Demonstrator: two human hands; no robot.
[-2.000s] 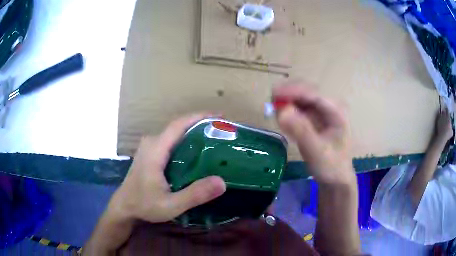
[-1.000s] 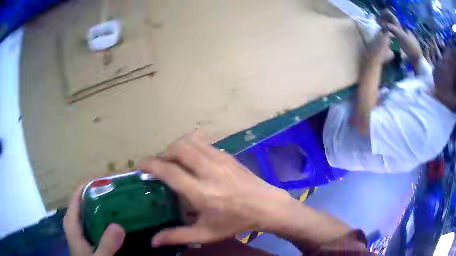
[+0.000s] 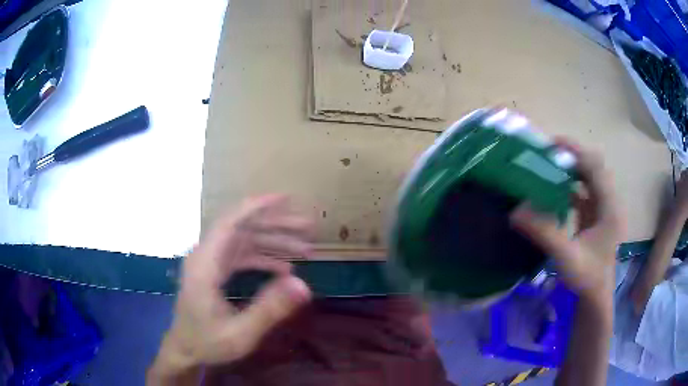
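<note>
A glossy dark green shell (image 3: 460,219) with a silvery rim is held up at the bench's front edge, tilted, its dark side towards me, slightly blurred. My right hand (image 3: 585,226) grips its right end. My left hand (image 3: 238,290) is off the shell to its left, blurred, fingers apart. A black area shows behind its thumb; I cannot tell what it is. A white glue cup (image 3: 388,50) with a thin pale stick in it stands beyond the shell.
Brown cardboard (image 3: 264,113) covers the bench, with a stained cardboard pad (image 3: 339,94) under the cup. On the white sheet (image 3: 166,45) at left lie a black-handled hammer (image 3: 102,136) and another green shell (image 3: 38,68). A person's arm (image 3: 660,245) is at the right edge.
My left hand has let go of the shell and is empty. My right hand now holds the shell, raised and turned. The view has swung back left, showing the hammer again.
</note>
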